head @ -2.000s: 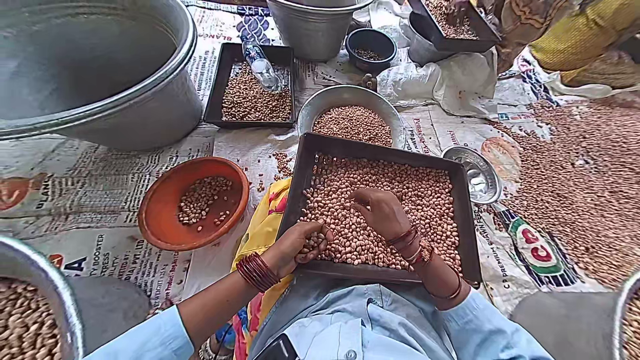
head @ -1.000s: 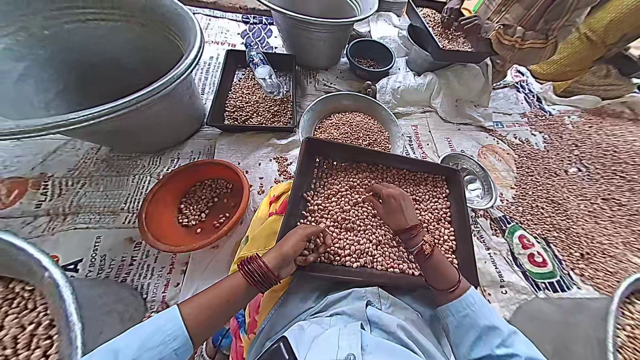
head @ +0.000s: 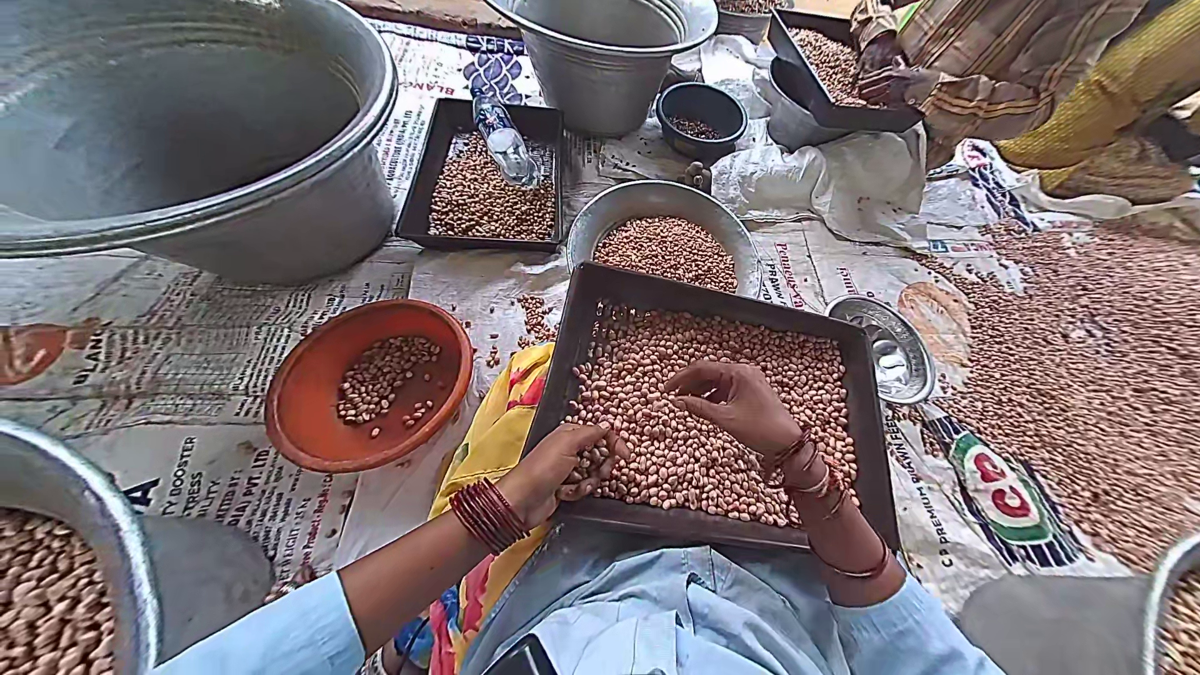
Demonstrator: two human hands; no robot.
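A dark rectangular tray rests tilted on my lap, filled with pinkish-brown peanut kernels. At the tray's lower left, my left hand is curled around several kernels. My right hand is over the middle of the kernels, with thumb and forefinger bent toward each other and a gap between them; nothing shows in that gap. Left of the tray stands an orange bowl with a small heap of kernels. Just behind the tray, a round metal basin holds more kernels.
A large metal tub is at the upper left. Near it, a second dark tray holds kernels and a plastic bottle. A small metal bowl sits at right, beside spread kernels. Another person's hand touches a tray at the upper right.
My right hand has shifted a little over the kernels, and its fingers have changed their bend. My left hand stays at the tray's lower left, curled around kernels.
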